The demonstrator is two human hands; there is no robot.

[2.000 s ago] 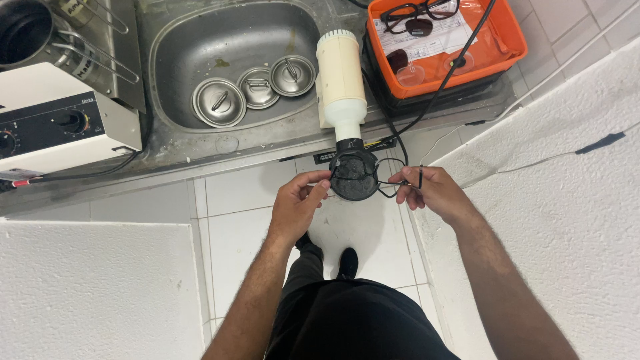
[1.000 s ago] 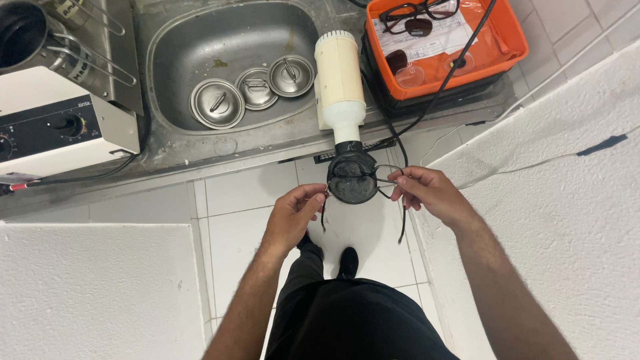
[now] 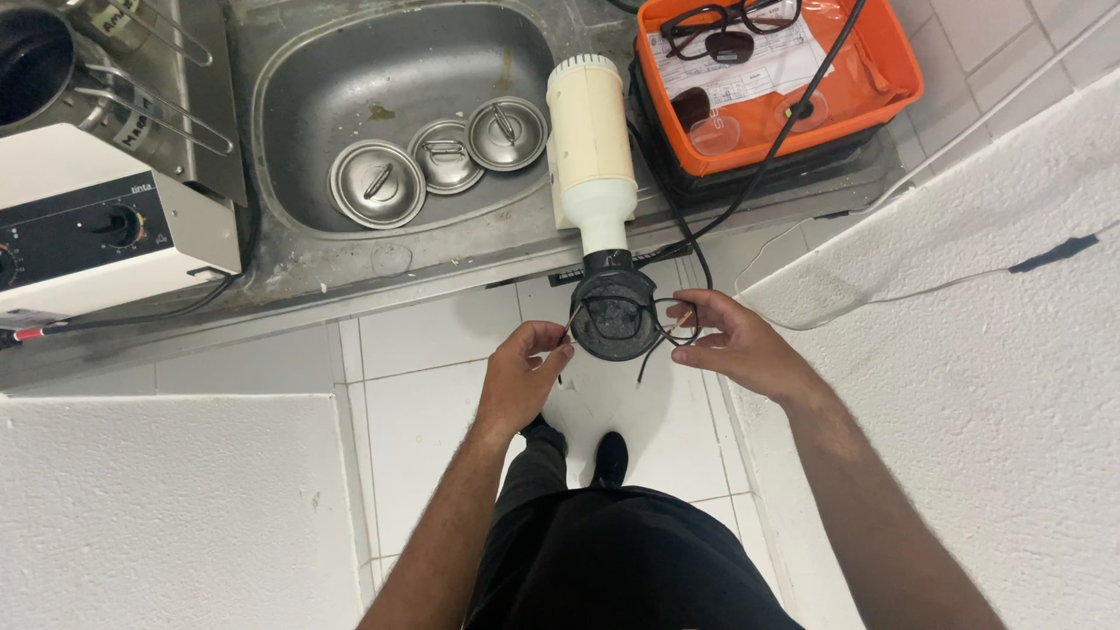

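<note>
Thin dark eyeglass frames [image 3: 649, 306] are held between both hands, over the round black nozzle [image 3: 613, 343] of a cream-coloured frame heater [image 3: 591, 131]. My left hand [image 3: 523, 372] pinches the left side of the frames near the hinge and temple. With fingertips at the right rim, my right hand [image 3: 744, 346] grips the other side. One lens opening lies over the nozzle; the other is beside my right fingers. The temples point down toward me. Whether lenses are in the rims cannot be told.
A steel sink [image 3: 411, 52] holds several metal lids [image 3: 378, 184]. An orange tray [image 3: 892, 52] with dark glasses [image 3: 731, 22], loose lenses and a paper stands at the right, a black cable [image 3: 770, 153] crossing it. A white control unit [image 3: 114, 227] is at the left.
The glasses have turned between my hands, and their outline now shows more plainly over the nozzle. Both hands stay close to their earlier places.
</note>
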